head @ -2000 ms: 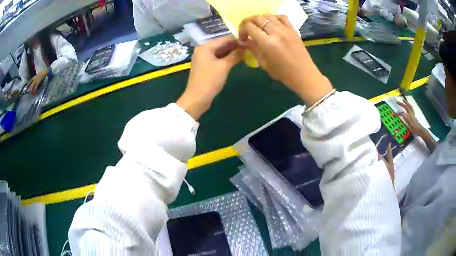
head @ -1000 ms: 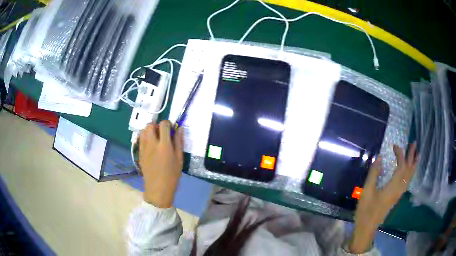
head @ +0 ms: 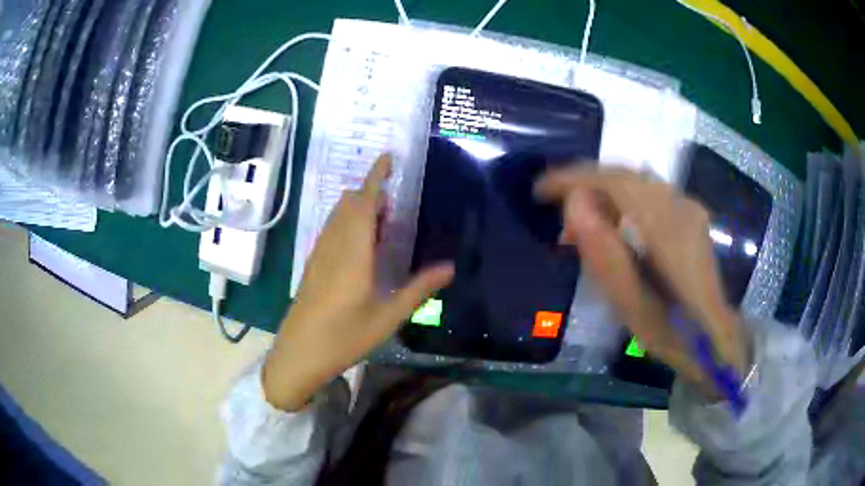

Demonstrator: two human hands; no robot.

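Note:
A black tablet (head: 493, 228) lies in front of me with rows of small white text at its top, a green square at lower left and an orange one at lower right. My left hand (head: 346, 285) is spread over the record sheet (head: 356, 104), its thumb at the tablet's left edge, holding nothing. My right hand (head: 645, 256), blurred, is above the tablet's right side and holds a pen (head: 707, 361) with a blue end. A second tablet (head: 726, 218) lies at the right, partly behind my right hand.
A white power strip (head: 247, 190) with a black adapter (head: 245, 142) and looped white cords lies at the left. Bagged tablets (head: 95, 95) stand at upper left, more bagged slabs (head: 830, 256) at the right. A cord plug (head: 756, 111) lies near the yellow strip (head: 778, 57).
The view has turned down from the line to the bench. The yellow sheet is out of view. My right hand now holds the pen that lay on the record sheet and has moved over the left tablet.

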